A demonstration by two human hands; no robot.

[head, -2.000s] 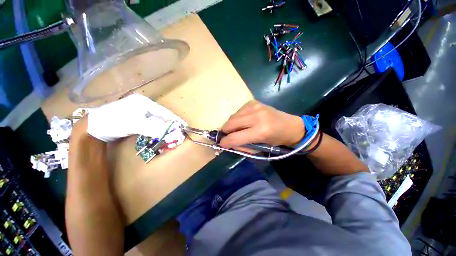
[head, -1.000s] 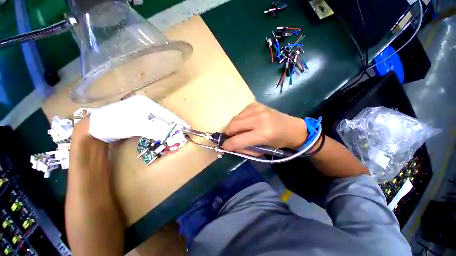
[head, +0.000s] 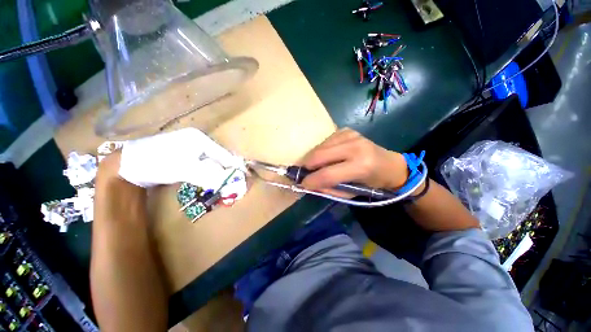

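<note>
My left hand (head: 173, 157), in a white glove, holds a white plastic housing (head: 234, 188) with a small green circuit board (head: 194, 200) and red and blue leads above the tan board (head: 285, 117). The gloved fingers hide part of the housing. My right hand (head: 347, 163), bare with a blue wrist strap (head: 415, 170), grips a soldering iron (head: 296, 173). The iron's metal tip points left and reaches the housing by my left fingertips; whether it touches cannot be told. A pale cable runs from the tip under my right wrist.
A clear fume cone (head: 175, 84) hangs above the tan board. White plastic parts (head: 79, 168) lie left. Loose coloured lead wires (head: 383, 70) lie on the green mat (head: 324, 45). A black compartment tray (head: 45, 275) is lower left. A clear plastic bag (head: 499, 181) sits right.
The whole view has shifted slightly, with things appearing a little further right. Both hands keep their grips on the housing and iron, and the held work looks slightly turned.
</note>
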